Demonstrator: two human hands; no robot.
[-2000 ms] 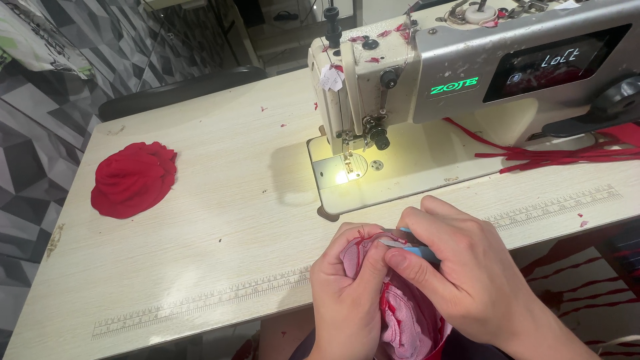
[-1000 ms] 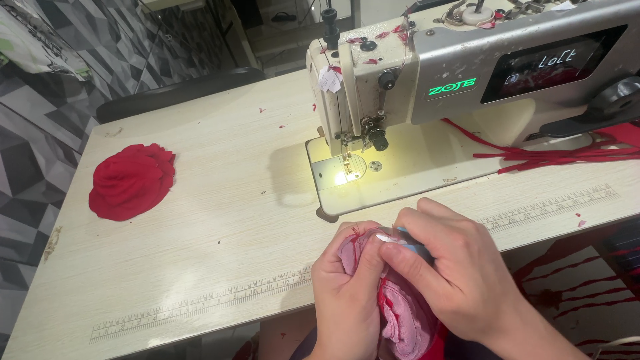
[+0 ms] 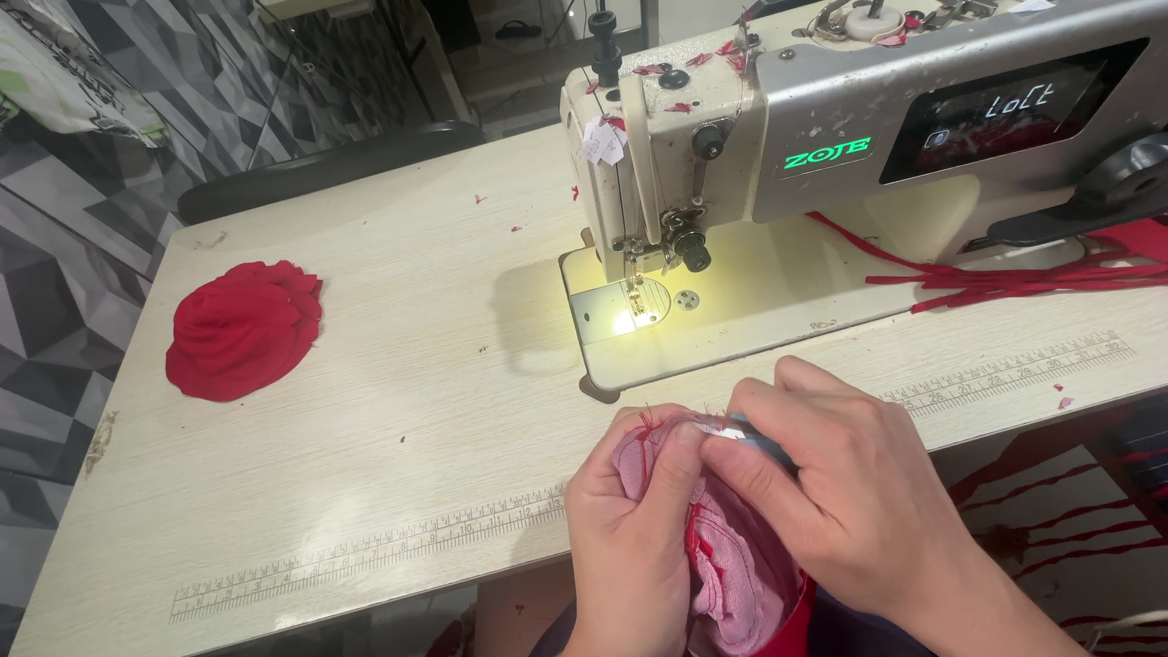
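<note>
My left hand (image 3: 634,525) grips a bunched piece of pink and red fabric (image 3: 739,575) in front of the table's near edge. Red threads stick up at its top. In my right hand (image 3: 821,474) is a small blue-handled cutting tool (image 3: 762,441), its metal tip against the fabric beside my left thumb; the fingers hide much of it, so its exact kind cannot be told. Behind the hands stands a Zoje sewing machine (image 3: 821,100), its lamp lighting the needle plate (image 3: 620,308). A ruffled red fabric piece (image 3: 242,330) lies at the left of the table.
Red fabric strips (image 3: 995,274) lie under the machine's arm at right. A printed ruler scale (image 3: 365,557) runs along the near edge of the pale table (image 3: 365,392). Small red scraps dot the machine and table. A black chair back (image 3: 338,164) stands behind the table's far edge.
</note>
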